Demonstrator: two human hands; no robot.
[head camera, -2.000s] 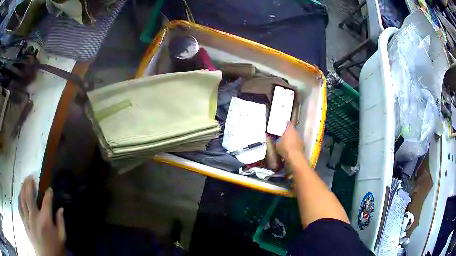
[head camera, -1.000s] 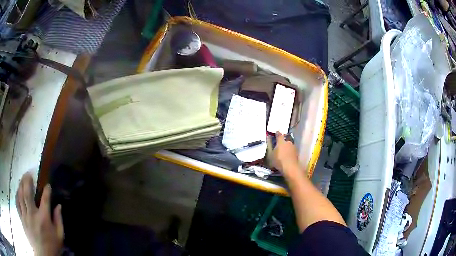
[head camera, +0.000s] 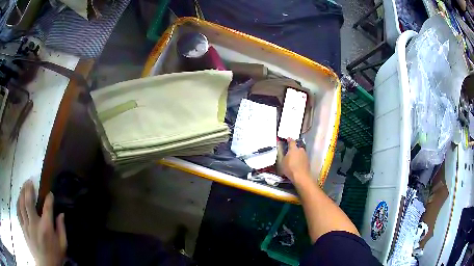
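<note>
A smartphone (head camera: 293, 113) with a bright white screen lies in the white tub with a yellow-orange rim (head camera: 332, 124). My right hand (head camera: 294, 158) is at the phone's lower end, fingertips at its edge; whether it grips the phone is unclear. A white paper sheet (head camera: 254, 127) with a thin dark pen (head camera: 256, 153) lies left of the phone. A stack of pale green folded panels (head camera: 166, 111) with a narrow strip on top rests over the tub's left edge. My left hand (head camera: 42, 223) lies with fingers apart and empty on the white table's edge (head camera: 26, 150).
A round metallic-topped cup (head camera: 193, 45) stands in the tub's upper left corner. A long white container (head camera: 387, 135) holding clear plastic is at the right. Green crates (head camera: 356, 117) stand beside and below the tub. Dark machine parts (head camera: 18, 60) are at the upper left.
My right hand has shifted slightly left and its fingertips have moved to the phone's lower edge. The phone, paper and stack look unmoved. My left hand stays on the table edge.
</note>
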